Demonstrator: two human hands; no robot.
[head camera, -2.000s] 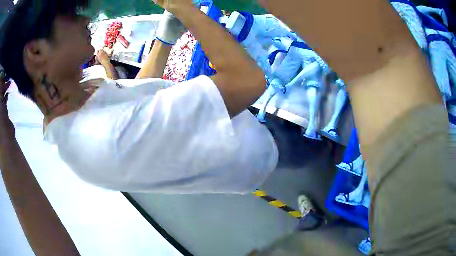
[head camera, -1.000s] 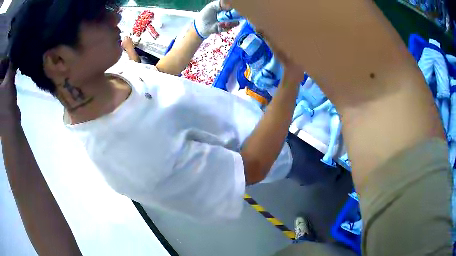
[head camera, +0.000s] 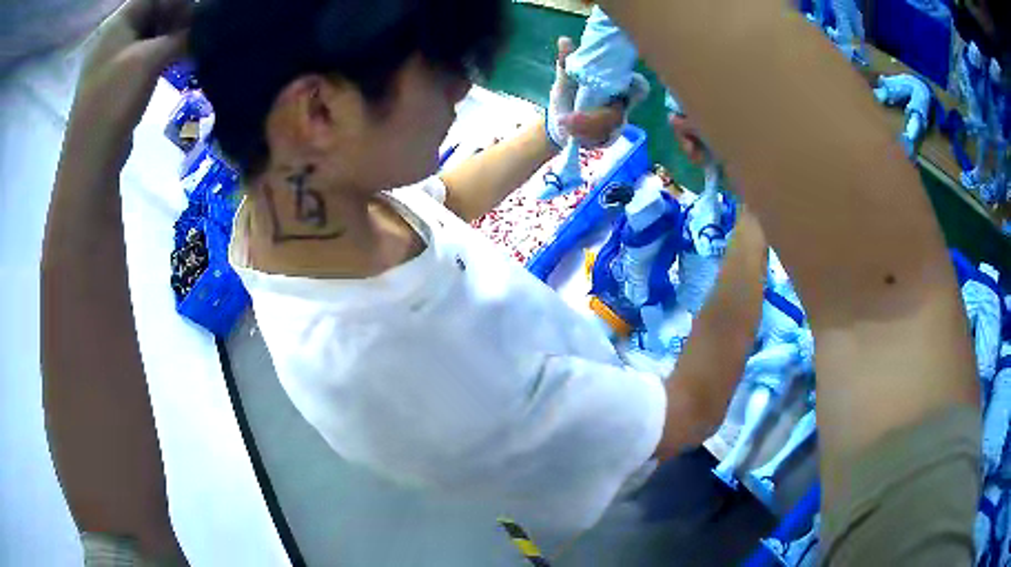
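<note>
My left hand (head camera: 135, 42) is raised at the top left, dark and blurred; its fingers are partly hidden by the dark head of a person, so its grip cannot be told. My right arm crosses the right side and runs off the top edge; my right hand is out of the picture. Nearest in front of me is a person in a white T-shirt (head camera: 443, 354). That person's hands hold a light blue doll part (head camera: 604, 58) over a blue tote (head camera: 543, 264) heaped with small red-and-white parts (head camera: 530, 226).
Large light blue doll parts (head camera: 652, 238) lie right of the tote, with more at the right edge. Blue bins (head camera: 213, 238) with dark and other small items stand at left beside a white surface (head camera: 166, 366). Yellow-black tape (head camera: 521, 543) marks the grey floor (head camera: 333, 476).
The view has shifted, so the person sits further right and the blue bins at left now show. The person's hands have brought up a light blue doll part. My left hand shows more fully.
</note>
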